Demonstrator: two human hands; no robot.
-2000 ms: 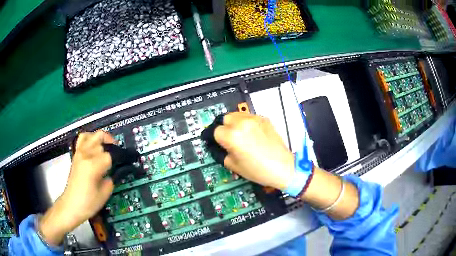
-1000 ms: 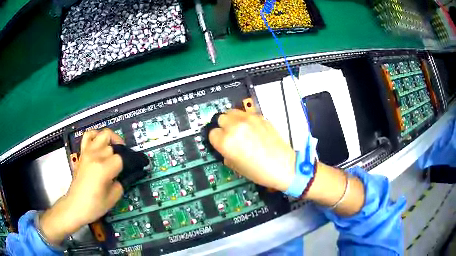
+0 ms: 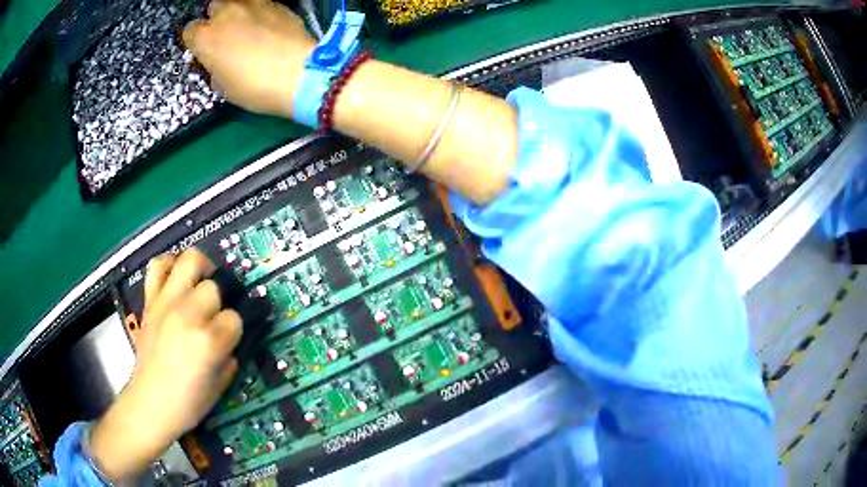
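Note:
The black carrier pallet (image 3: 472, 390) lies on the conveyor with rows of green circuit boards (image 3: 409, 295) carrying small parts. My left hand (image 3: 181, 342) is over the pallet's left side, with black coverings on its fingertips; whether it holds a part is hidden. My right hand (image 3: 249, 55) reaches over the right side of the black bin of silver-white capacitors (image 3: 143, 86). Its fingertips are at the heap and blurred, so I cannot tell whether they hold one. A blue wrist strap (image 3: 328, 62) is on my right wrist.
A bin of yellow components (image 3: 418, 9) is cut off at the top edge. Another pallet with orange end bars (image 3: 772, 100) lies further right on the conveyor. White paper (image 3: 618, 95) shows behind my right sleeve. Part of another pallet (image 3: 21, 442) is at the far left. A blue sleeve (image 3: 844, 204) shows at the right edge.
My right hand has moved from the boards up and left to the silver capacitor bin. My left hand stays over the pallet's left side. The view has shifted somewhat.

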